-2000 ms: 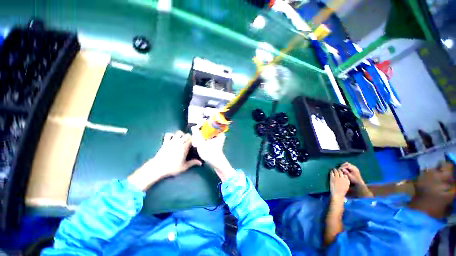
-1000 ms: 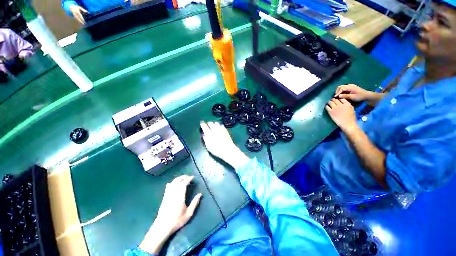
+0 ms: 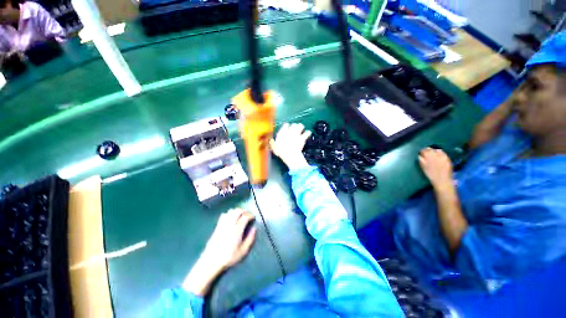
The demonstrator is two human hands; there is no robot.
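Observation:
The orange electric screwdriver (image 3: 256, 133) hangs upright beside the silver-grey screw feeder (image 3: 211, 158), held by no hand. My left hand (image 3: 224, 242) is low in front of the feeder, its thumb and fingers closed on a dark round part (image 3: 249, 225), mostly hidden. My right hand (image 3: 289, 144) is just right of the screwdriver, at the left edge of the pile of round black parts (image 3: 338, 155). Its fingers are apart and I see nothing in it. One round black part (image 3: 231, 112) lies beyond the feeder, close to the screwdriver.
Another round black part (image 3: 108, 149) lies left of the feeder. A parts tray (image 3: 59, 211) and cardboard strip (image 3: 87, 242) are at the left. A divided black bin (image 3: 350, 115) is at the right, near a seated coworker (image 3: 490, 205). A thin cord runs beside the feeder.
My right hand has moved up beside the pile. A round part now lies beyond the feeder. My left hand now holds a dark part. The screwdriver hangs nearer the feeder; the view has shifted.

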